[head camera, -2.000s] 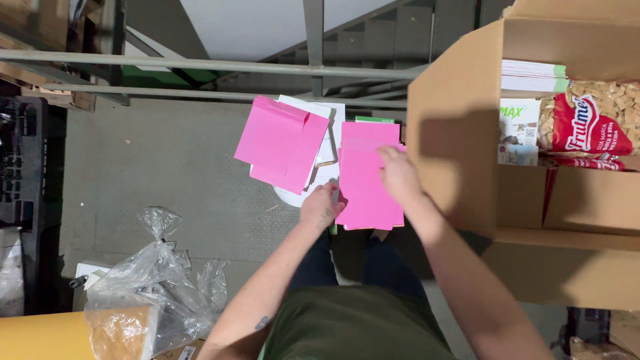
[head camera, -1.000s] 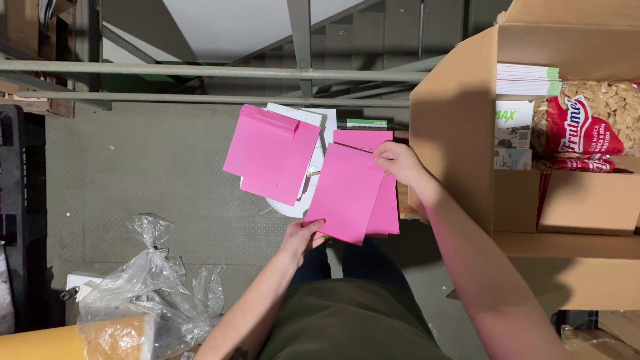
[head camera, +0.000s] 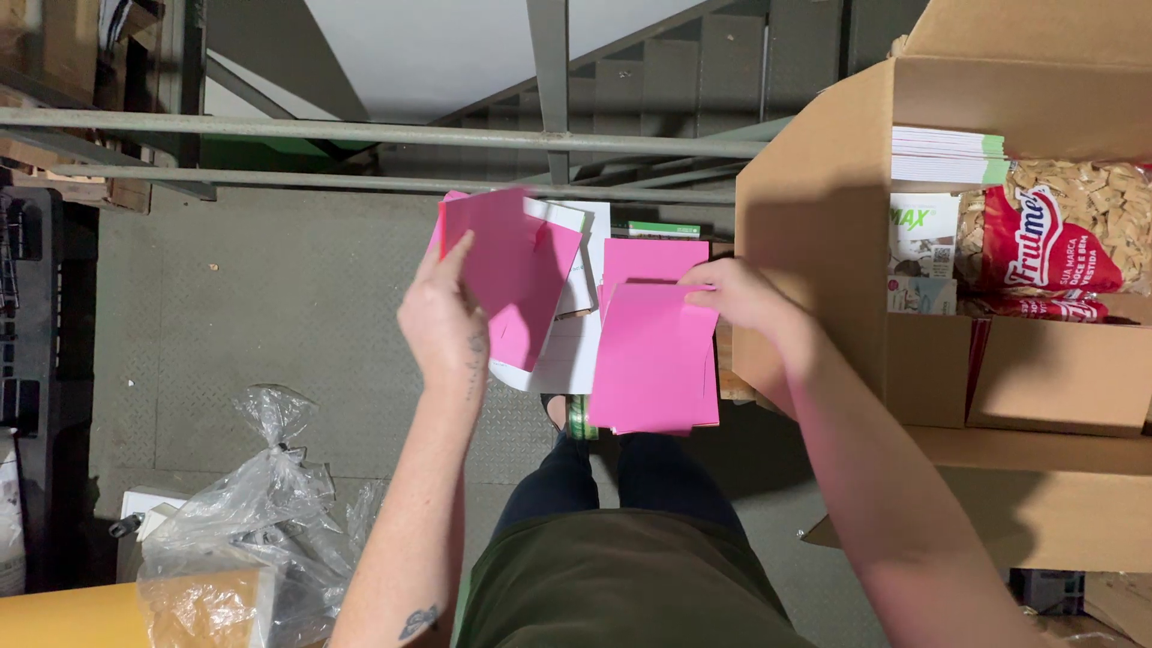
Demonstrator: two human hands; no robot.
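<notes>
My left hand (head camera: 445, 310) grips the left edge of a pink paper sheet (head camera: 490, 247), which is slightly blurred and held over the left pink stack (head camera: 526, 346). My right hand (head camera: 733, 292) pinches the upper right corner of another pink sheet (head camera: 652, 360), above the right pink stack (head camera: 657, 258). White printed papers (head camera: 571, 351) show between and under the two stacks. Behind the right stack lies a green-edged white booklet or pack (head camera: 664, 229).
An open cardboard box (head camera: 814, 261) at right holds green-edged booklets (head camera: 945, 155) and a red-labelled Frutmel bag (head camera: 1035, 234). A metal railing (head camera: 360, 130) crosses beyond the papers, with stairs behind it. A clear plastic bag (head camera: 270, 495) lies at lower left.
My left hand has moved left and away from me, from the right pink stack to the left one, and now holds a pink sheet there. My right hand stays at the right stack.
</notes>
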